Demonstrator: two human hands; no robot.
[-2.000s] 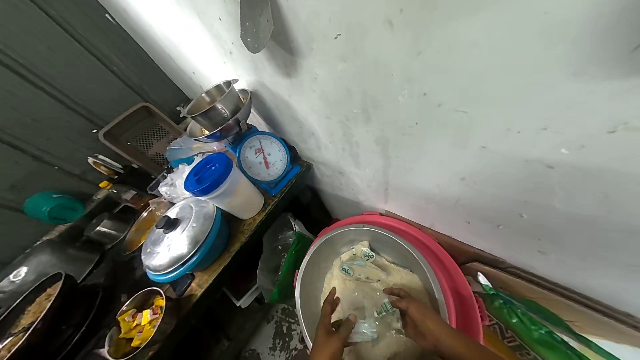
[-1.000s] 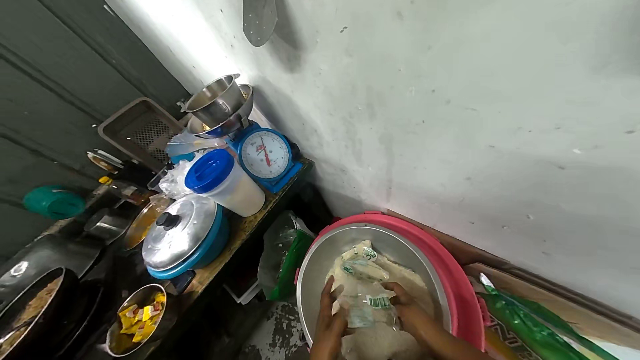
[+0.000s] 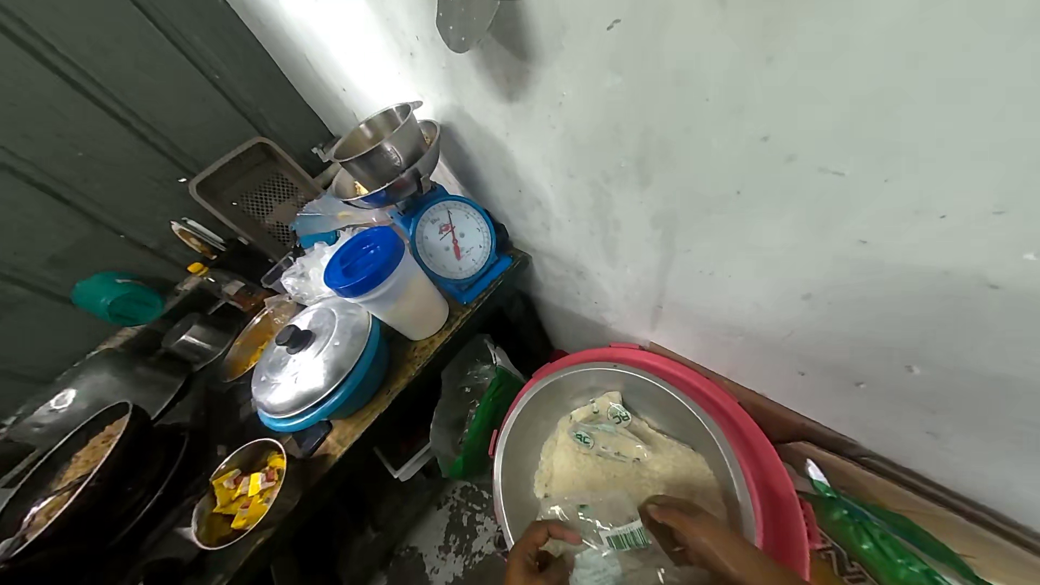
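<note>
A metal bowl (image 3: 520,422) holding pale, grainy powder (image 3: 666,467) rests in a pink plastic tub (image 3: 780,496). Over the powder, my left hand (image 3: 543,554) and my right hand (image 3: 715,540) grip the two sides of a clear plastic bag (image 3: 597,528) that bears a green printed code. Some whitish content shows low in the bag, near the frame's bottom edge. A second printed clear packet (image 3: 609,439) lies on the powder, beyond my hands. My fingertips are partly cut off or blurred.
Left of the tub, a counter carries a blue dial scale (image 3: 455,244), a lidded plastic container (image 3: 406,301), a lidded pot (image 3: 305,366), a pan of yellow packets (image 3: 248,487) and a dark wok (image 3: 77,471). Green plastic packaging (image 3: 894,528) lies right. A wall stands behind.
Both hands have moved with the clear bag toward the lower edge of the bowl. The second packet stays on the powder.
</note>
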